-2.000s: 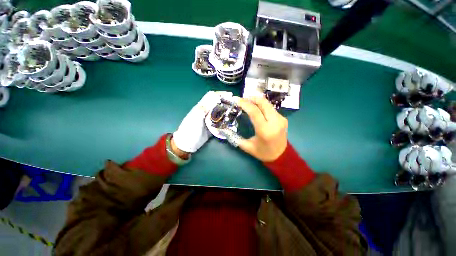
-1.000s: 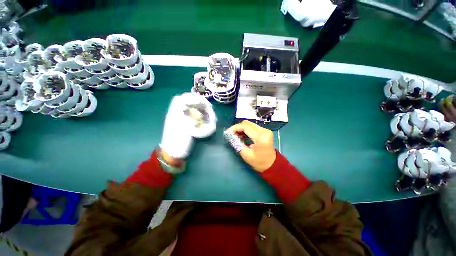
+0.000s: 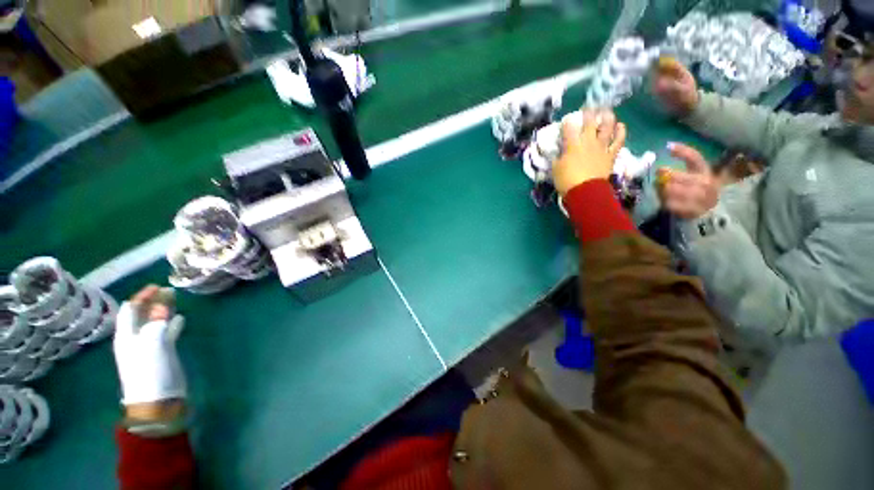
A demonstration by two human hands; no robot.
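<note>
My left hand (image 3: 149, 352), in a white glove with bare fingertips, is over the bench at the left, its fingers loosely bent and nothing seen in it. My right hand (image 3: 586, 153), bare, reaches far right over the rows of white subassemblies with dark undersides (image 3: 544, 144). Its fingers lie on or just above them, and whether it grips one is hidden. White housing shells with metallic insides (image 3: 208, 234) are stacked against the left side of the grey screw feeder (image 3: 292, 191). The feeder's pickup block (image 3: 321, 237) faces me.
More stacked white shells (image 3: 57, 306) stand at the left edge. The black screwdriver (image 3: 337, 105) hangs behind the feeder. A white bundle (image 3: 287, 81) and a brown cardboard box (image 3: 158, 62) are on the far side. Another person's hands (image 3: 688, 182) are close to the right rows.
The view has swung right. My left hand no longer holds the housing and is left of the feeder. My right hand has moved from in front of the feeder to the right rows.
</note>
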